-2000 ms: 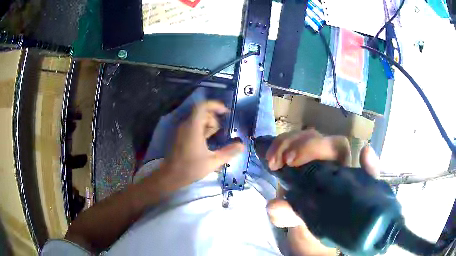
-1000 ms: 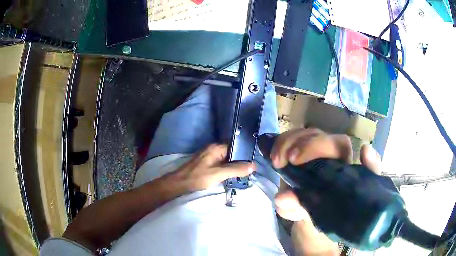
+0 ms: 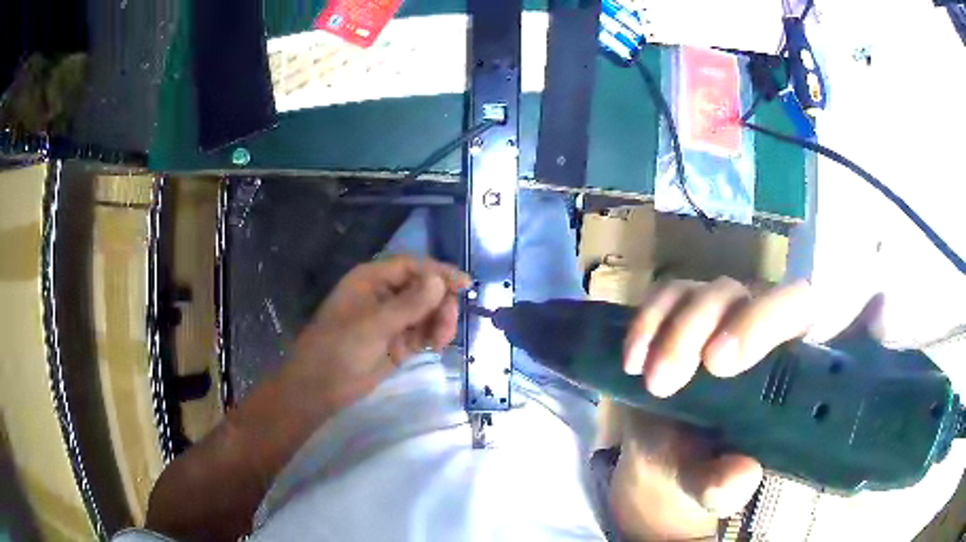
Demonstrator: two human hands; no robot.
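The long narrow unit (image 3: 492,238) lies across my lap and the table edge with its black cover plate up. It has small holes, a round central fitting and a black cable leaving its left side. My right hand (image 3: 715,339) is closed around the dark green electric screwdriver (image 3: 837,408), whose tip points left over the plate's near half. My left hand (image 3: 408,307) is at the plate's left edge, close to the screwdriver tip, with thumb and fingertips together. I cannot tell whether a screw is between them.
The green table (image 3: 350,143) holds a red card (image 3: 358,15), a black flat piece (image 3: 231,79), a long black strip (image 3: 565,116), a blue-and-white block (image 3: 622,29) and a plastic bag with a red card (image 3: 712,106). Cardboard-lined shelving (image 3: 106,349) stands at left.
My left hand has left the plate's near end and moved forward to its left edge. The screwdriver has swung level, its tip now over the plate. The view has shifted, showing more of the red card.
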